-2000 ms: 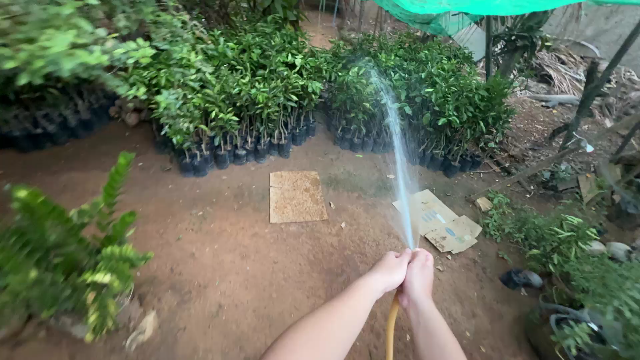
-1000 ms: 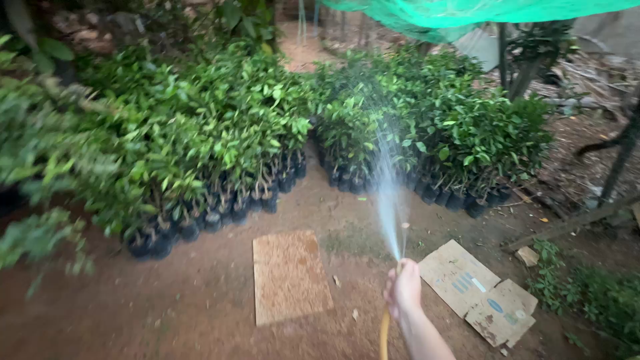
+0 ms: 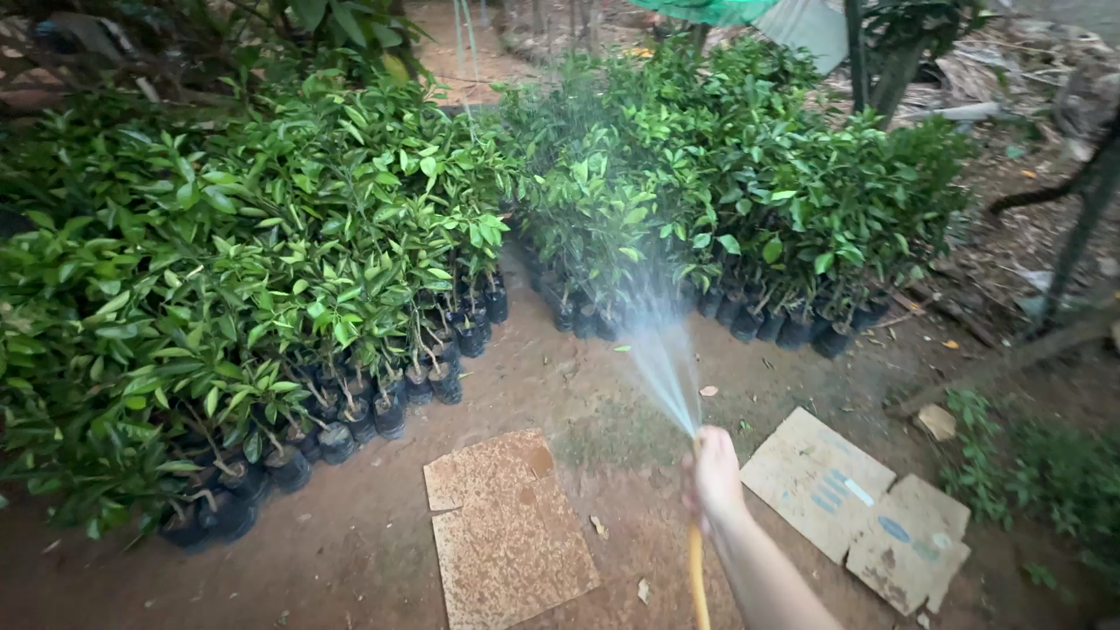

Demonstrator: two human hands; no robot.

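My right hand (image 3: 716,477) is closed around the end of a yellow hose (image 3: 697,573), low and right of centre. A fan of water (image 3: 658,363) leaves the hose end, spreading up and to the left over the right group of leafy potted saplings (image 3: 744,192). These stand in black plastic grow bags (image 3: 793,331). Another dense group of saplings (image 3: 289,262) fills the left side, its black bags (image 3: 337,442) along the front edge. My left hand is out of view.
Flattened, dirt-spotted cardboard (image 3: 507,542) lies on the bare soil left of the hose. A printed cardboard piece (image 3: 822,481) lies to the right. Leaning branches (image 3: 1015,363) and low weeds (image 3: 1041,481) are at the right, with green netting (image 3: 700,9) overhead.
Two seconds ago both my hands were together on the hose; now only the right holds it. The water jet has become a wider spray. The view has shifted, with the saplings larger in it.
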